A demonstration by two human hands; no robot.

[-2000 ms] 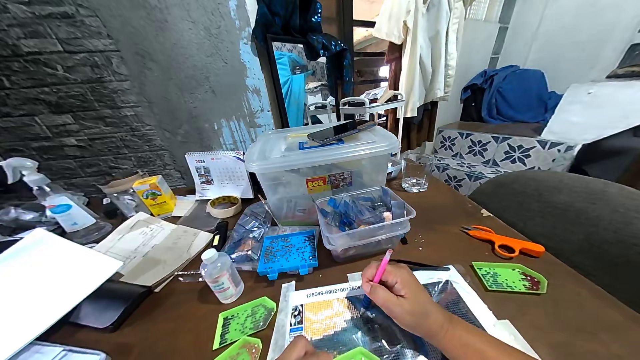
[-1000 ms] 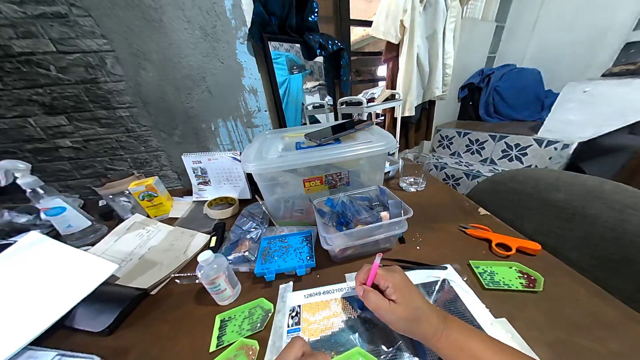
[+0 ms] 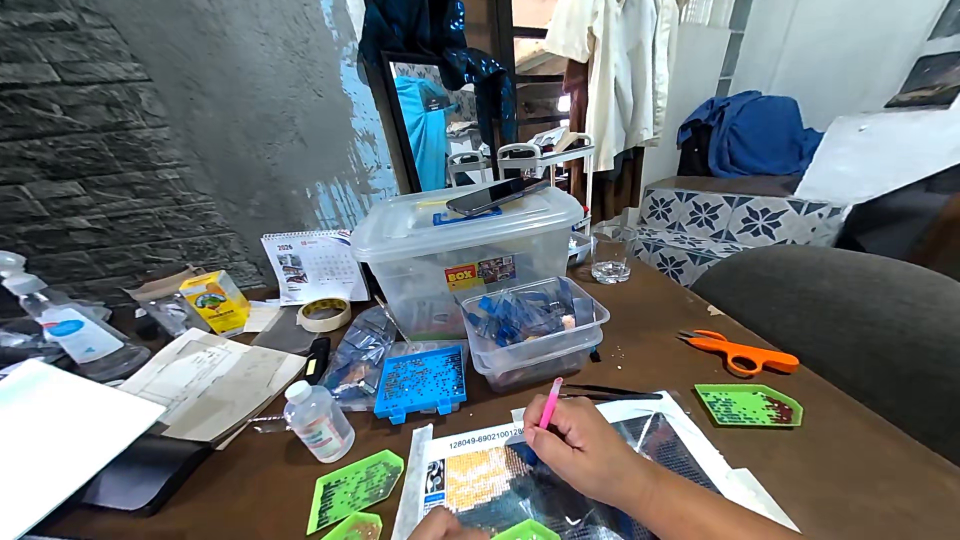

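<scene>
My right hand point(image 3: 581, 450) holds a pink diamond-painting pen point(image 3: 551, 403) upright over the diamond-painting canvas point(image 3: 480, 480), its tip hidden by my fingers. My left hand point(image 3: 445, 525) is at the bottom edge, mostly cut off, beside a green tray point(image 3: 527, 531); whether it holds anything does not show. Two more green trays, one with dark beads point(image 3: 356, 489) and one partly cut off point(image 3: 357, 528), lie left of the canvas. Another green tray point(image 3: 748, 406) with dark and red beads lies to its right. A blue bead tray point(image 3: 421, 379) is behind the canvas.
Orange-handled thread snips point(image 3: 742, 355) lie at the right. Behind the canvas stand a plastic tub point(image 3: 536, 330) of blue scraps and a large lidded box point(image 3: 469, 240) with a phone point(image 3: 491, 196). A white-capped bottle point(image 3: 319, 422), papers point(image 3: 217, 382) and tape roll point(image 3: 324, 315) are at the left.
</scene>
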